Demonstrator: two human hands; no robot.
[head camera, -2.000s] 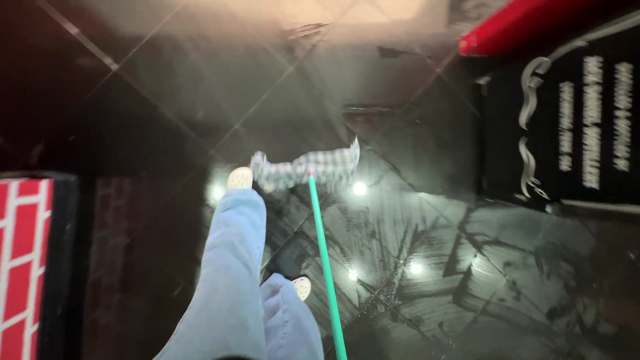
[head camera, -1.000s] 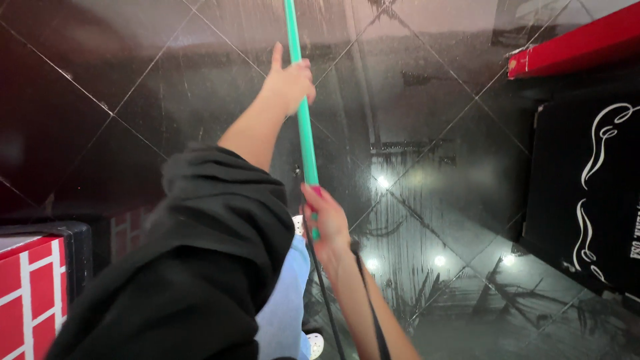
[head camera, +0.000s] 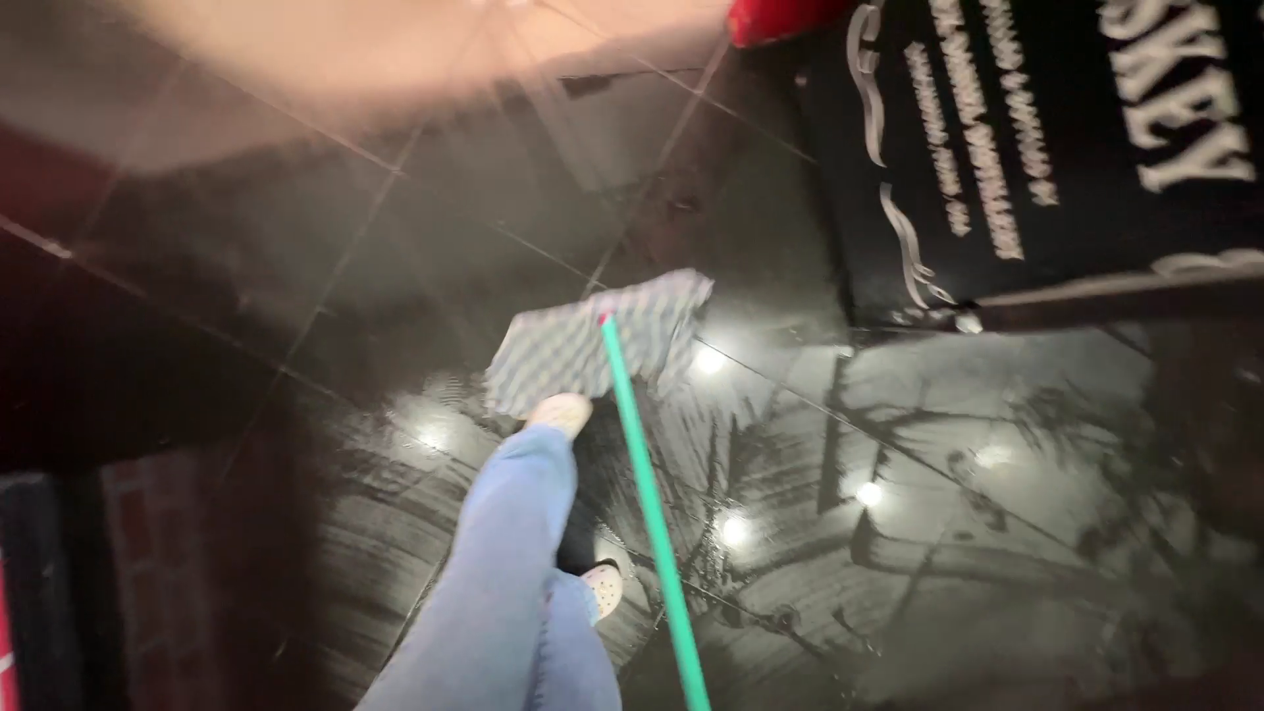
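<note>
Neither of my hands shows in the head view. A green pole (head camera: 652, 513) runs up from the bottom edge to a checkered cloth (head camera: 592, 341) spread over the mop or squeegee head on the dark tiled floor (head camera: 395, 247). The cloth lies just ahead of my forward shoe (head camera: 561, 412), touching or nearly touching its toe. The pole's upper end is out of frame, so what holds it is hidden. The picture is blurred.
A black box-like object (head camera: 1066, 158) with white lettering stands at the upper right, beside a red object (head camera: 785, 18). My other light perforated shoe (head camera: 604, 588) is farther back. Wet-looking streaks (head camera: 938, 543) mark the glossy floor. A dark, red-edged object is at the lower left.
Both hands were on the green pole one second ago and are now out of view. The cloth-covered head, out of view then, is back in front of my shoe.
</note>
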